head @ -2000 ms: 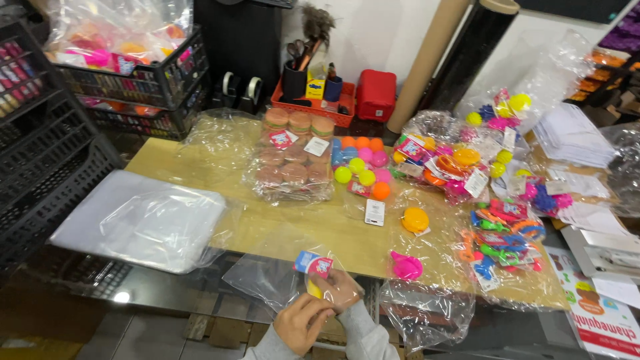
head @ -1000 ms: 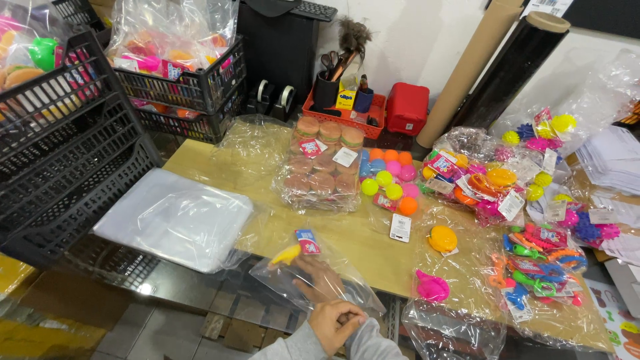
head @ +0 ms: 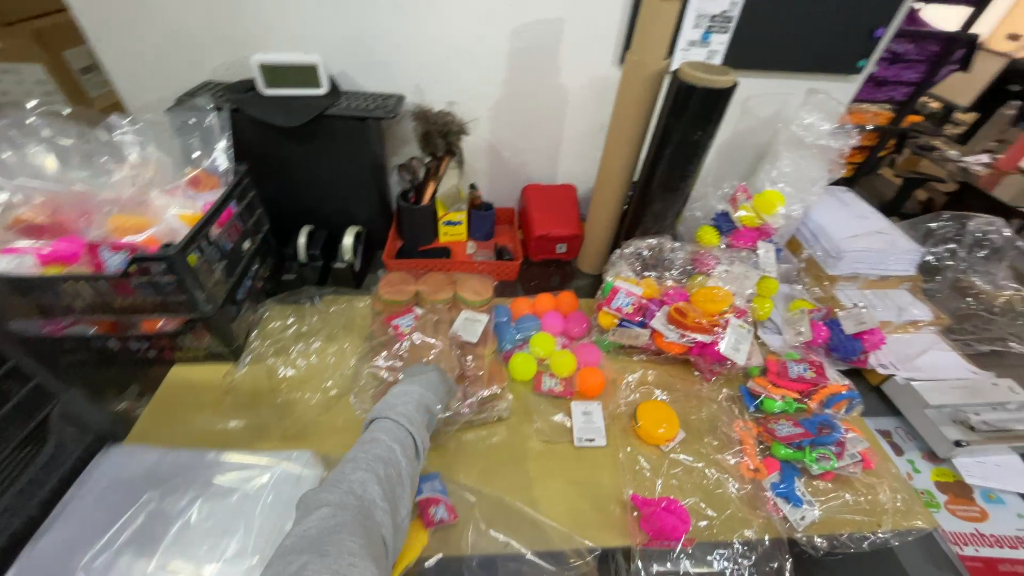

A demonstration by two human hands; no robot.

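My left arm, in a grey sleeve, reaches up from the bottom edge. My left hand [head: 422, 352] is over the clear bag of burger-shaped toys [head: 480, 384]; it is blurred against them, and its fingers cannot be made out. My right hand is out of view. Beside the sleeve, near the table's front edge, lies a clear bag [head: 512, 520] with a yellow toy [head: 413, 546] and a red and blue label [head: 435, 501]. A bag of coloured balls [head: 552, 344] is right of the burger toys. Farther right lie an orange-yellow round toy [head: 657, 422] and a pink toy [head: 662, 520].
A stack of clear bags [head: 168, 512] is at the front left, below a black crate [head: 192, 272] of bagged toys. Along the back are tape dispensers [head: 328, 256], a red tray [head: 456, 260], a red case [head: 551, 222] and upright rolls [head: 680, 144]. Bagged toys [head: 808, 440] cover the right side.
My left hand has moved from the yellow toy's bag up to the burger toys. My right hand, seen earlier at that bag, has left the view. The view has shifted upward.
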